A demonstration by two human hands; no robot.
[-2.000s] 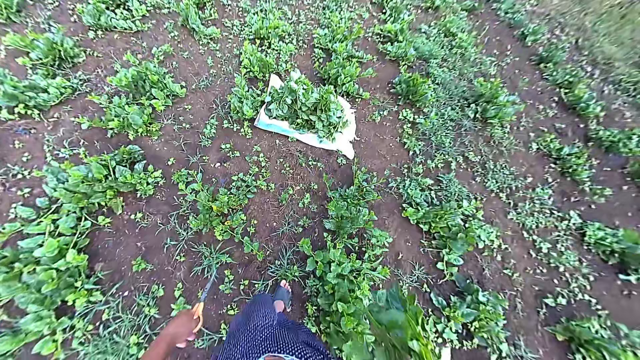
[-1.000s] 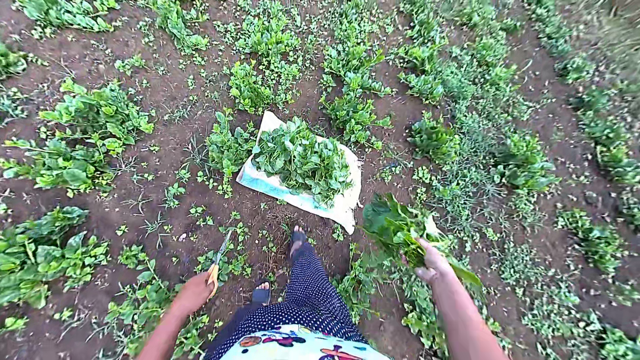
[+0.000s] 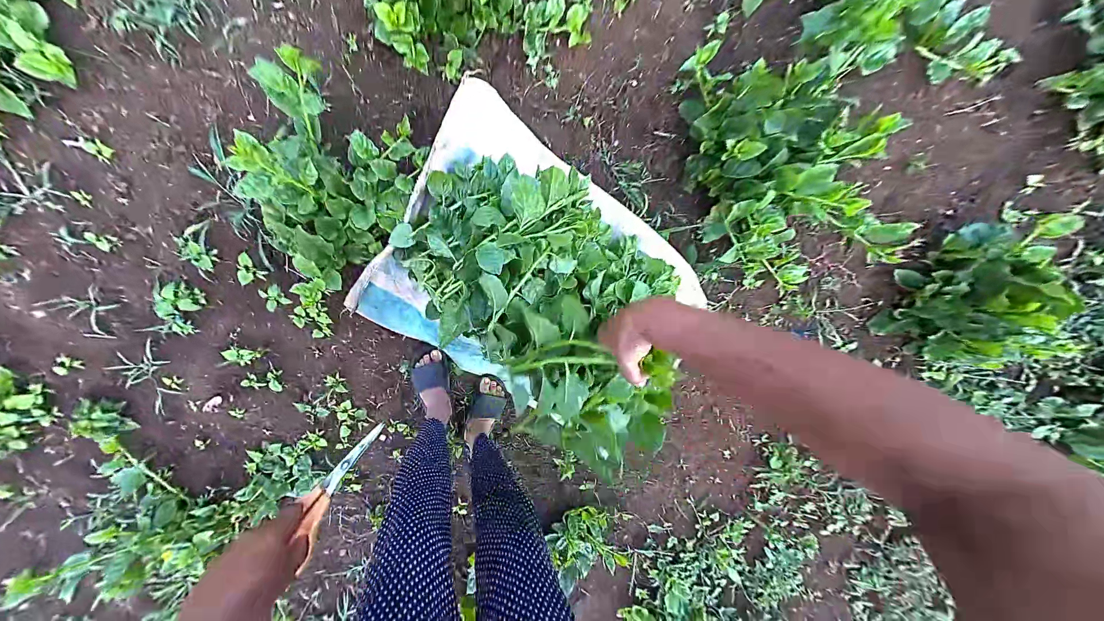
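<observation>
My right hand (image 3: 636, 338) grips a bunch of leafy green stems (image 3: 595, 405) over the lower right side of a pile of cut leafy greens (image 3: 517, 250). The pile lies on a spread white and blue woven sack (image 3: 487, 116) on the soil. At the lower left, my left hand (image 3: 280, 539) is closed around the orange handle of scissors (image 3: 345, 461), whose blades point up and to the right, away from the sack. The fingers of my left hand are partly hidden.
My feet in dark sandals (image 3: 430, 373) stand at the sack's near edge. A leafy plant (image 3: 319, 190) grows close to its left side, and a row of larger plants (image 3: 768, 155) stands to the right. Small seedlings and weeds dot the brown soil (image 3: 112, 362).
The right hand with the greens has moved left, from beside the sack to over the pile. The left hand still holds the scissors. The view is now much closer to the sack.
</observation>
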